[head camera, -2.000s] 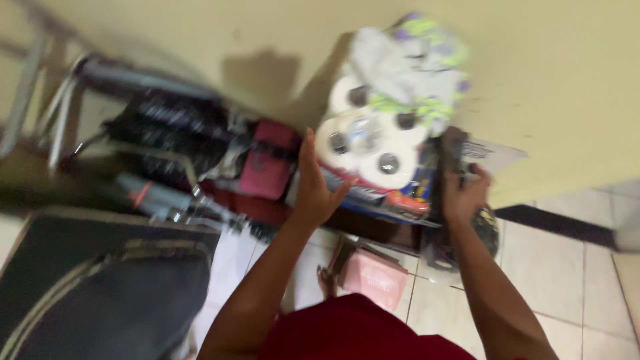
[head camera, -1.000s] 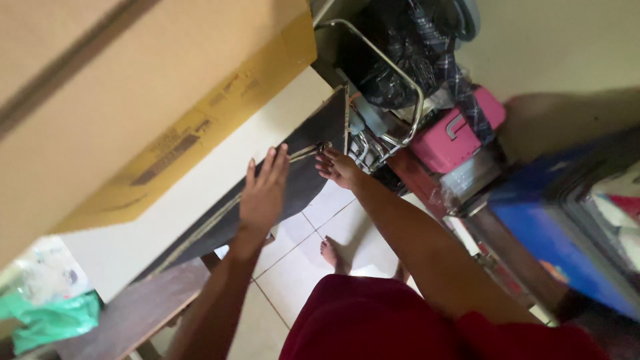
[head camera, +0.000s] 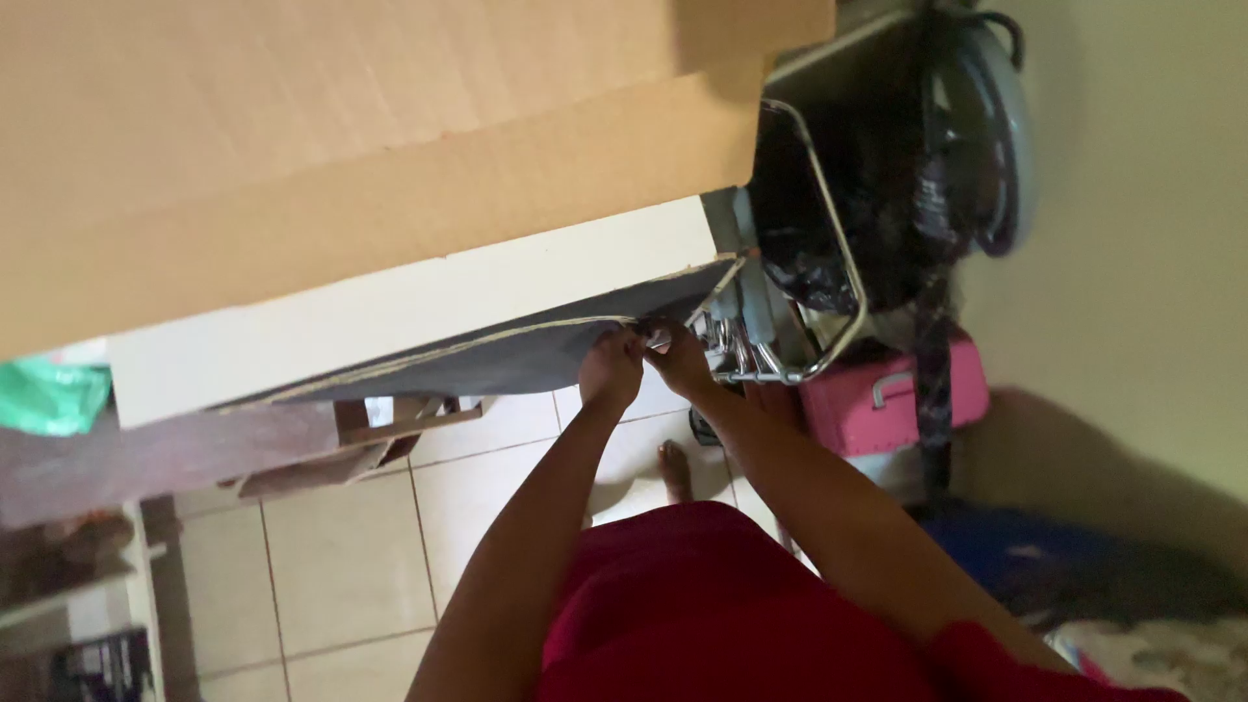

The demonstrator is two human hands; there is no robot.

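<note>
A dark grey fabric case [head camera: 487, 366] with a pale-edged zipper [head camera: 458, 341] lies against a white panel [head camera: 419, 302]. My left hand [head camera: 612, 369] and my right hand [head camera: 680, 359] meet at the zipper, near the case's right end. The fingers of both are bent around a small dark part there, perhaps the zipper pull. A bit of something shiny shows between them. The fingertips partly hide what they pinch.
A large cardboard box [head camera: 390, 166] spans the top left above the white panel. On the right are a chrome metal frame [head camera: 840, 244], a black plastic bag [head camera: 819, 214] and a pink case [head camera: 848, 400]. Green plastic [head camera: 54, 395] lies far left. My foot [head camera: 673, 468] stands on the tiled floor.
The view has swung from the wall with toilet rolls to the dark case. A second ago my left hand lay spread on the case; now it is beside my right hand at the zipper.
</note>
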